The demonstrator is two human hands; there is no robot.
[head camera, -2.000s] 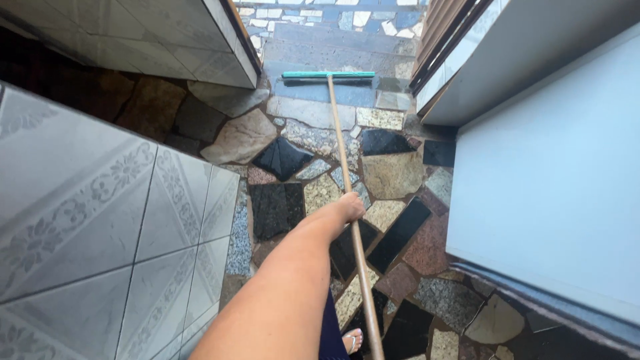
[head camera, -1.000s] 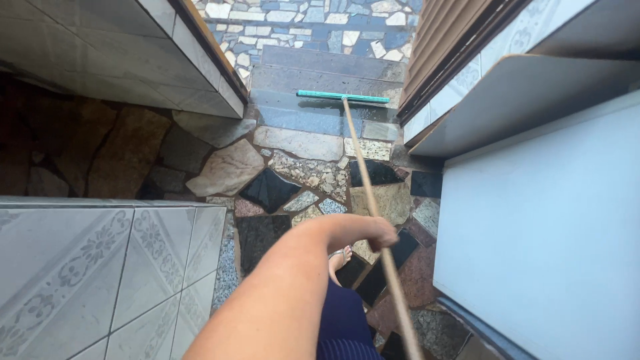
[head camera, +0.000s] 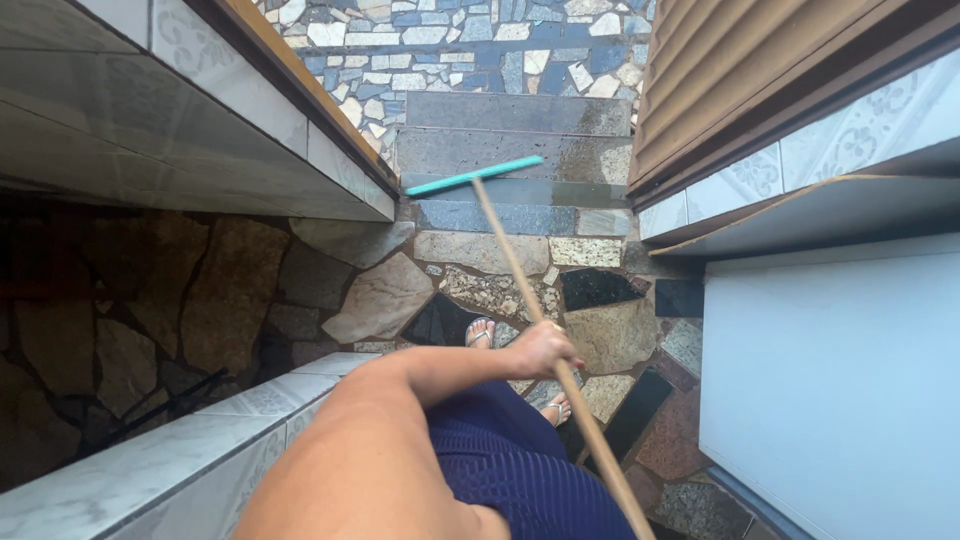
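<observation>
My left hand [head camera: 544, 349] is closed around the wooden pole [head camera: 600, 442] of a floor squeegee, gripping it partway along its length. The pole runs from the lower right up to a turquoise squeegee head [head camera: 474, 177], which lies slanted over the wet stone steps [head camera: 517, 154] at the doorway. Its left end is close to the bottom of the left door frame. Out of view is my right hand, and the pole's near end runs off the lower edge.
Tiled walls [head camera: 232, 97] and a low tiled ledge [head camera: 202, 442] flank the left side. A brown slatted shutter [head camera: 720, 82] and a pale blue panel [head camera: 832, 360] stand at the right. My sandalled feet [head camera: 480, 332] are on the irregular stone floor [head camera: 611, 337]. Beyond the steps lies mosaic paving [head camera: 465, 45].
The squeegee head has swung from nearly straight across the steps to a slant, nearer the left door frame. My left hand still grips the pole. The view has shifted, showing more paving beyond.
</observation>
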